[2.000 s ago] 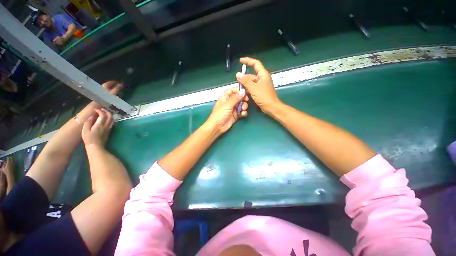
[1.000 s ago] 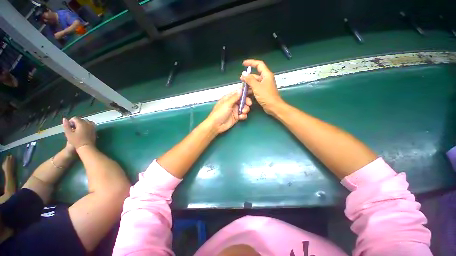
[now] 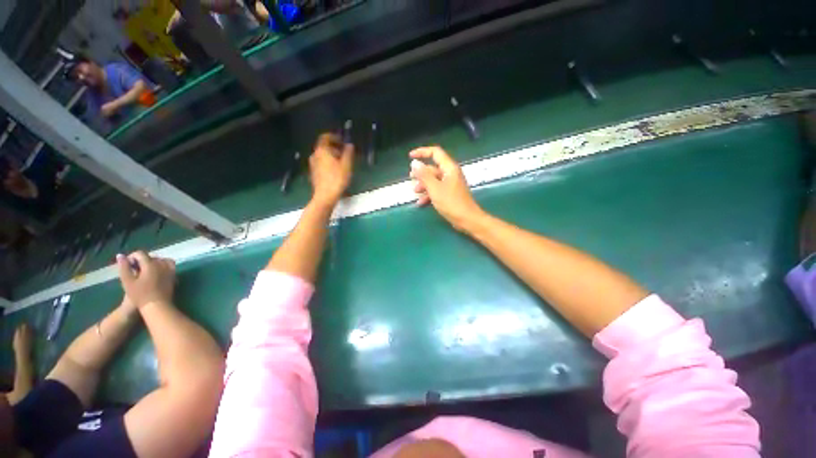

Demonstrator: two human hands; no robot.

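My left hand [image 3: 330, 170] is over the dark green belt beyond the rail, with a slim dark pen-like unit [image 3: 347, 134] at its fingertips. The unit stands out past the fingers, and its lower part is hidden by them. My right hand [image 3: 440, 186] is above the white rail, fingers curled, with a small whitish piece [image 3: 417, 168] between thumb and forefinger. The piece is too small to name. Another dark unit [image 3: 372, 144] lies on the belt just right of my left hand.
More units [image 3: 464, 119] lie spaced along the belt [image 3: 528, 112]. The whitish rail [image 3: 573, 150] divides it from the glossy green worktop [image 3: 537, 259]. A pale slanting post [image 3: 125, 165] stands at left. A neighbour's hands [image 3: 148, 277] are at the left; another person [image 3: 112, 85] sits opposite.
My left hand has moved away from my right hand, leftward and out over the belt, with the dark unit. My right hand has shifted slightly left and down. Belt units have moved left.
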